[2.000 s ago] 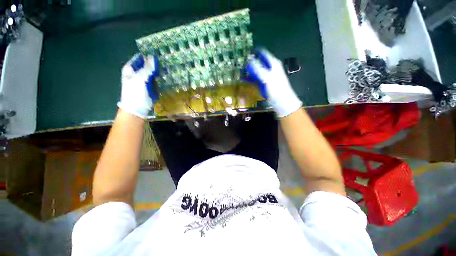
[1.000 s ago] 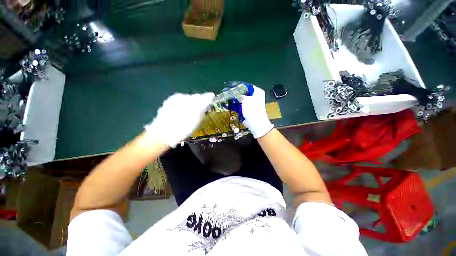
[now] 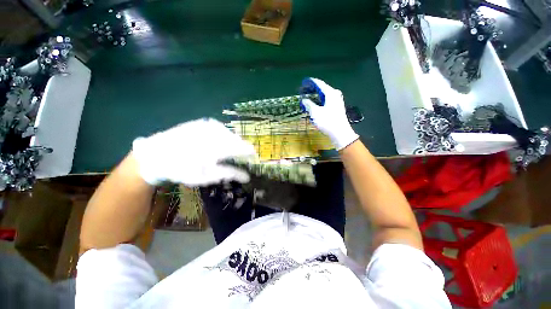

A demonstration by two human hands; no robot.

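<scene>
My right hand [image 3: 327, 111], in a white glove with blue fingertips, holds the right end of a narrow green PCB row [image 3: 269, 107] above the mat. Dark lead wires hang from it over the yellow strip [image 3: 284, 145] at the bench's front edge. My left hand [image 3: 196, 154], in a white glove and blurred, is at the left end of a second green PCB piece [image 3: 284, 173] below the bench edge, over my lap. Its fingers seem closed on that piece. Pale thin strips lie near the yellow strip.
White trays with bundles of wired boards stand at left [image 3: 63, 121] and right [image 3: 402, 90]. A small open carton [image 3: 266, 23] is at the back. A small black object [image 3: 355, 114] lies beside my right hand. Red stool [image 3: 483, 265] and red cloth are at lower right; brown cartons at lower left.
The wide panel held in both hands two seconds ago now shows as separate pieces. Since one second ago, my hands have parted, the left moving down toward my lap and the right slightly up and right.
</scene>
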